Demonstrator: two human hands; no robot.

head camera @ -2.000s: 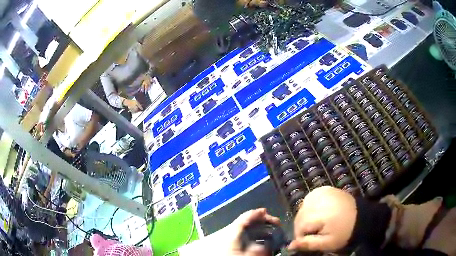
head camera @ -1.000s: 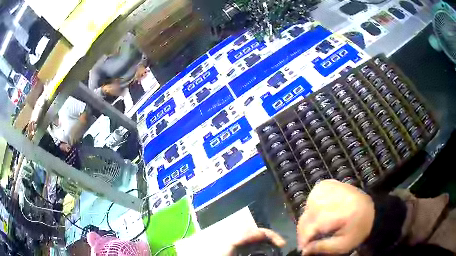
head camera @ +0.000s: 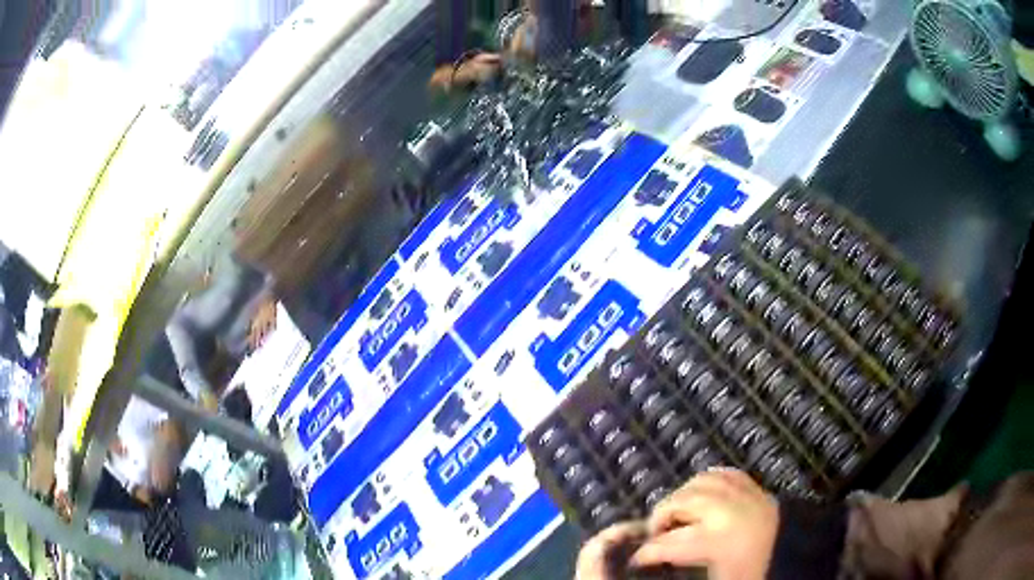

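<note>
A brown-black divided tray [head camera: 738, 368] lies at the centre right, its cells holding many rows of small round dark parts with shiny rims. My right hand [head camera: 714, 527] is in front of the tray's near edge, fingers curled, back of the hand up. It hides some cells. My left hand [head camera: 598, 555] is at the bottom edge, mostly cut off, its fingers beside my right fingertips. A small black round part [head camera: 624, 552] shows between the hands, blurred and partly hidden. Whether my right fingers grip it is not clear.
Blue-and-white printed sheets [head camera: 462, 391] lie left of the tray. A tangled pile of dark parts [head camera: 533, 119] is at the far side. A mint-green fan [head camera: 964, 62] stands at upper right. People sit at the left; another person's hand [head camera: 465, 73] shows behind the pile.
The view has turned, so the tray sits lower and further left and the green sheet and pink fan are out of view. My hands have come together near the tray's front edge.
</note>
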